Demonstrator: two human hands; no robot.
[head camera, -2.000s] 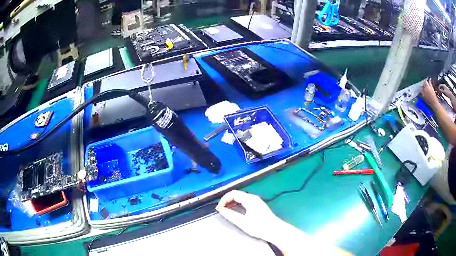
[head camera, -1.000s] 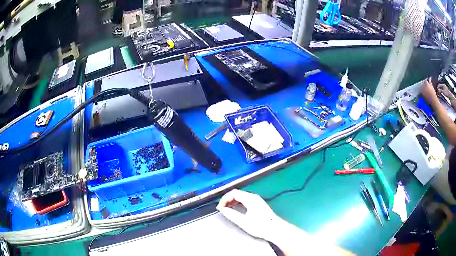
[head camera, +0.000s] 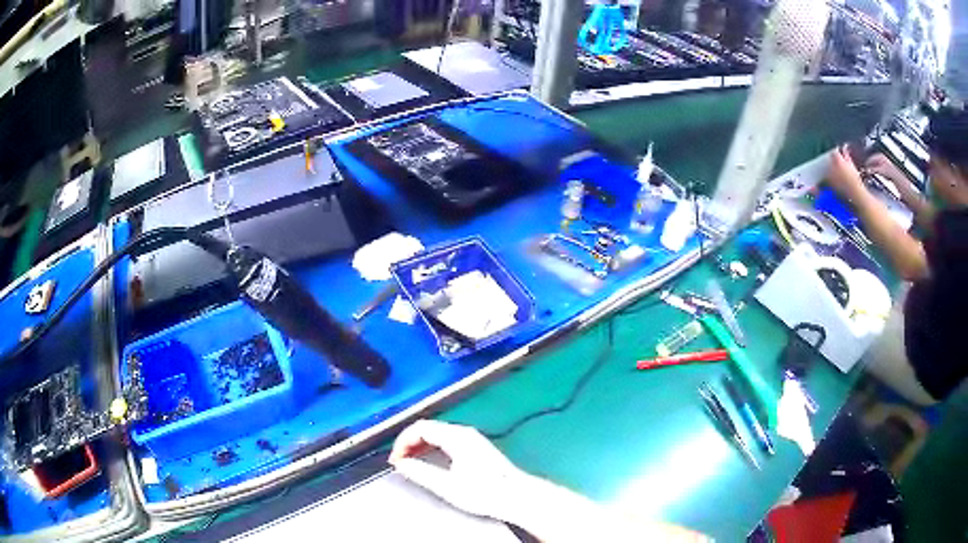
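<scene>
A large white panel with a dark border lies at the bottom edge, partly cut off by the picture's rim. My right hand reaches in from the lower right and rests at the panel's far edge. Its fingers are curled, with a gap between thumb and forefinger. Whether it grips the edge or only rests there I cannot tell. My left hand is not in view.
A black cylindrical tool hangs over the blue surface, right of the blue screw bin. A parts basket holds white pieces. A red-handled tool, tweezers and a green strip lie right. A person works far right.
The view has turned to the right, so the bench things stand further left in the picture and more of the person shows. My right hand keeps its curled pose at the panel's edge.
</scene>
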